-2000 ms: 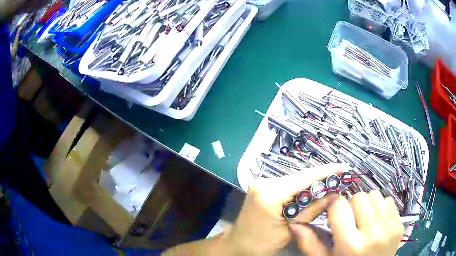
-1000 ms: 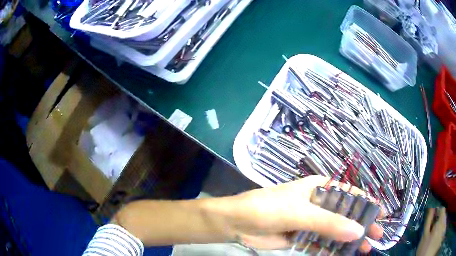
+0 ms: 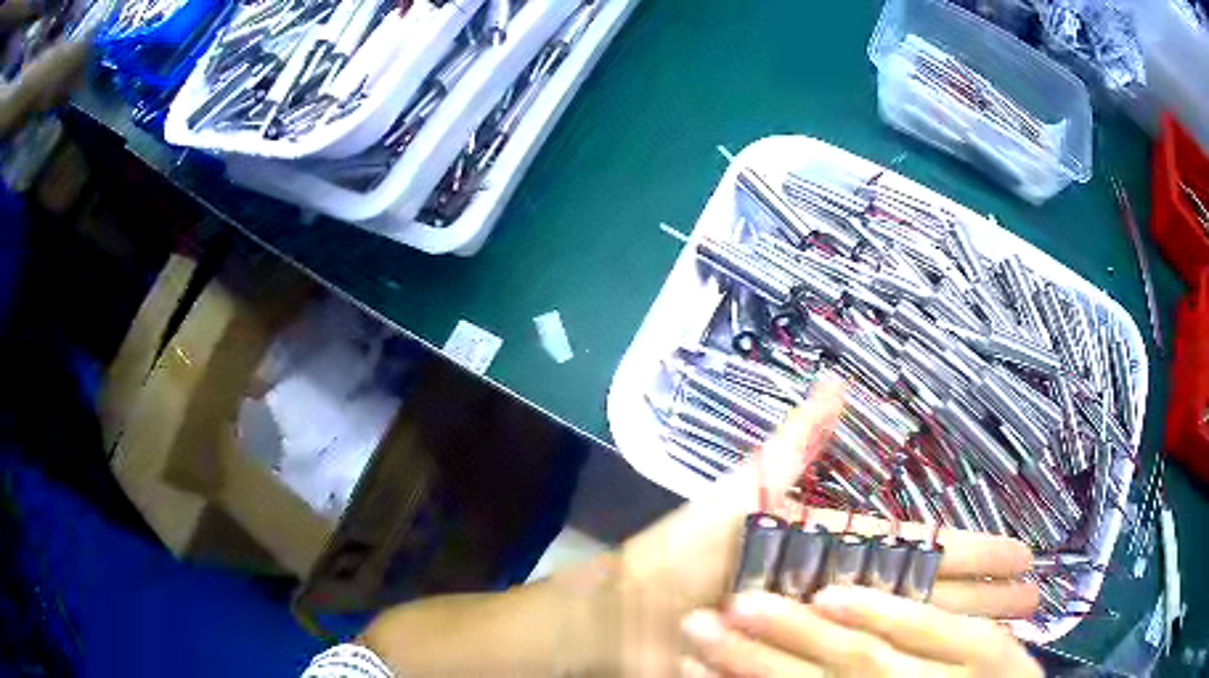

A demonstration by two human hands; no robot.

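Note:
Several slim cylindrical motors (image 3: 839, 562) lie side by side in a row, dark wired ends up, with thin red wires rising from them. My left hand (image 3: 716, 530) holds them across its palm and fingers, thumb raised and apart. My right hand (image 3: 862, 636) comes in from the bottom edge, its fingers laid over the lower part of the row, which they hide. Both hands are over the near edge of a white tray (image 3: 639, 397) heaped with silver motors and red wires.
Stacked white trays (image 3: 464, 236) of motors stand upper left, beside a blue tray (image 3: 146, 53). A clear box (image 3: 975, 119) of thin rods and red bins (image 3: 1187, 397) are at right. Paper scraps (image 3: 472, 347) lie near the bench edge. An open carton (image 3: 199, 437) is below. Another person's hand shows far left.
My left hand has turned palm up and moved nearer the bottom centre with the motors. My right hand has come from the right edge onto the row.

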